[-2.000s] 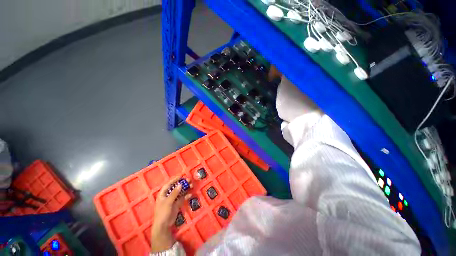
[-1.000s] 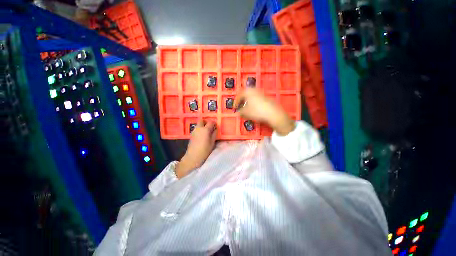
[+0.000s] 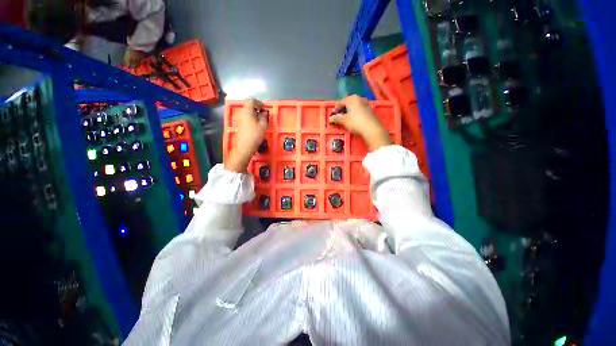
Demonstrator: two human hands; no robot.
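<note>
An orange-red compartment tray lies in front of my body. Several dark watch heads sit one to a compartment in its three nearer rows. My left hand is over the far left part of the tray, with a dark watch head at its fingertips. My right hand is over the far row, right of the middle, with a small dark watch head between its fingertips. My left hand partly covers the left column.
Blue-framed racks stand close on both sides; the left rack holds lit watch heads, the right shelf holds dark ones. Another orange tray leans at the right rack. A person is at the upper left beside another orange tray.
Both hands have moved from the nearer rows to the far row of the tray. More compartments now hold watch heads. The tray appears lower in view, and the person at the upper left shows more.
</note>
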